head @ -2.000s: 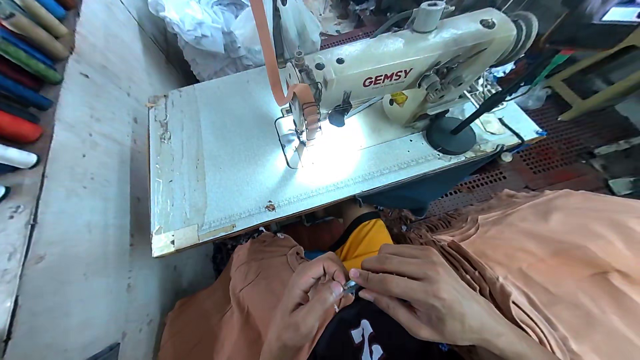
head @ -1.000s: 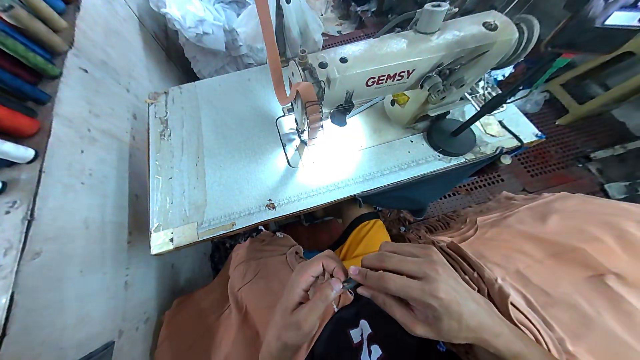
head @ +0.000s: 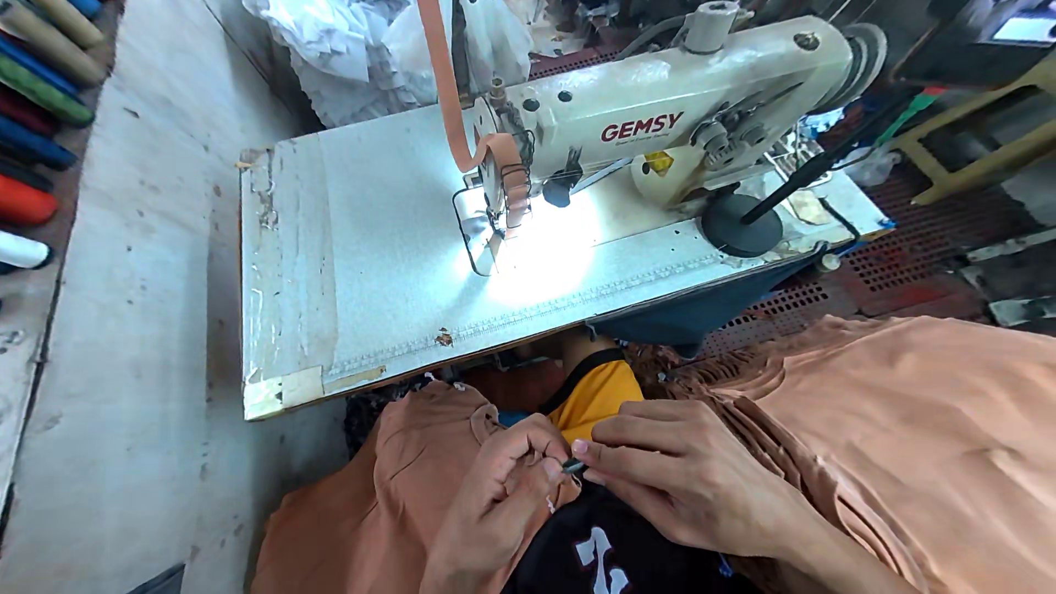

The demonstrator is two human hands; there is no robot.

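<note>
My left hand (head: 507,495) and my right hand (head: 685,470) meet over my lap, in front of the sewing machine table. Their fingertips pinch a small dark object (head: 573,467) between them; its kind cannot be made out. Tan fabric (head: 421,445) lies under and left of my left hand, and a stack of tan fabric pieces (head: 924,412) lies right of my right hand. Beyond the hands stands a Gemsy industrial sewing machine (head: 610,124), its lamp lighting the needle area. A tan fabric strip (head: 450,99) hangs down and loops at the machine's head.
The white machine table (head: 379,272) has a worn, taped left end. Thread cones (head: 33,140) lie at the far left beside a pale surface (head: 132,313). White bags (head: 346,58) are piled behind the table. A black round base with an arm (head: 742,227) stands at its right.
</note>
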